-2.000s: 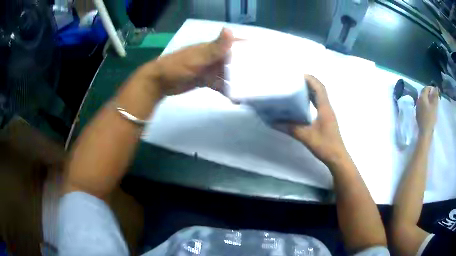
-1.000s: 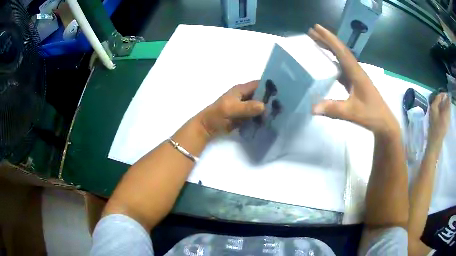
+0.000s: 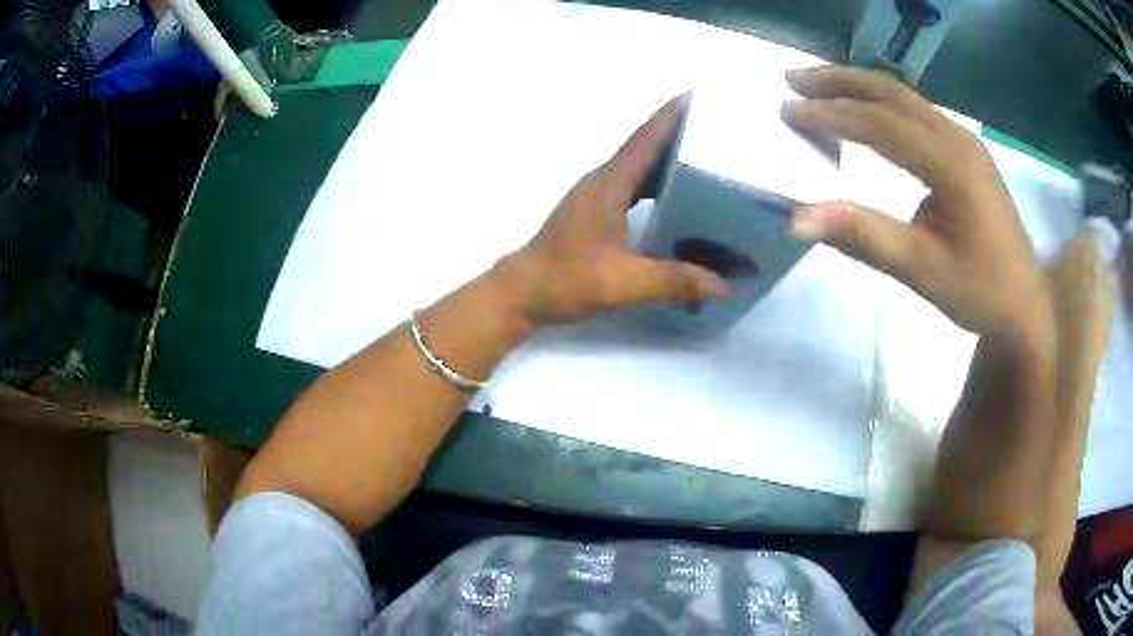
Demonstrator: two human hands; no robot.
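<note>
A pale blue-grey retail box [image 3: 733,236] with a white top stands tilted over the white bench cover sheet [image 3: 410,224], its dark product picture partly covered by my thumb. My left hand [image 3: 596,249] holds the box around its left side and front, with a bracelet on the wrist. My right hand [image 3: 926,199] is at the box's upper right, fingers over the top and thumb at the top's front corner. Whether the right fingers press on the box is hard to tell.
Another retail box [image 3: 897,35] stands at the back on the dark conveyor. A neighbour's forearm [image 3: 1078,360] is at the right, close beside my right arm. A green-edged bench [image 3: 267,249], a black fan [image 3: 50,186] and a brown carton [image 3: 224,478] are at the left.
The box has turned more upright, with its white top now facing me. My right hand has shifted slightly right. The view has moved, and one rear retail box has left the picture.
</note>
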